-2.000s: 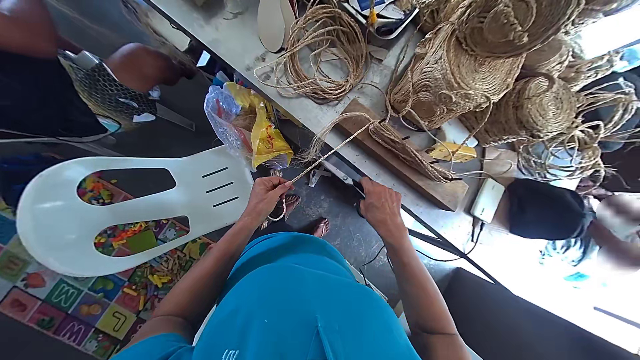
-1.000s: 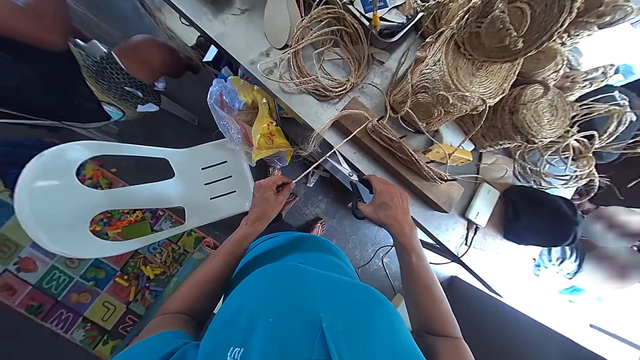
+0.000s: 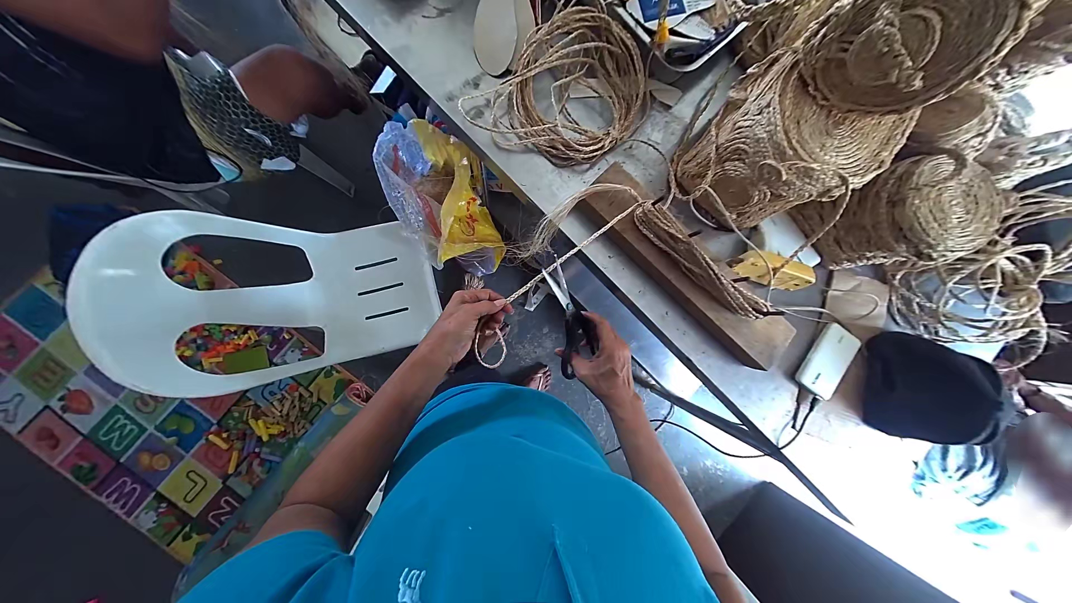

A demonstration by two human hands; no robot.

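Observation:
A braided natural-fibre cord (image 3: 578,249) runs taut from a wooden board (image 3: 670,285) on the table down to my left hand (image 3: 471,322), which pinches it; its end loops below the fingers. My right hand (image 3: 605,358) holds scissors with black handles (image 3: 578,335), their blades slightly apart and pointing up beside the cord. Whether the blades touch the cord cannot be told. Loose frayed fibres hang near the table edge above the blades. More cord is wound around pegs on the board.
The metal table (image 3: 536,180) carries a coil of cord (image 3: 578,88), woven round fibre pieces (image 3: 796,134) and a white power bank (image 3: 829,360). A white plastic chair (image 3: 251,306) stands left, near a plastic bag (image 3: 456,201). A seated person's legs (image 3: 285,79) show upper left; another person is at right.
The scissors, little seen two seconds ago, were raised with blades apart one second ago; now the blades are closer together near the cord. My left hand keeps its pinch on the cord.

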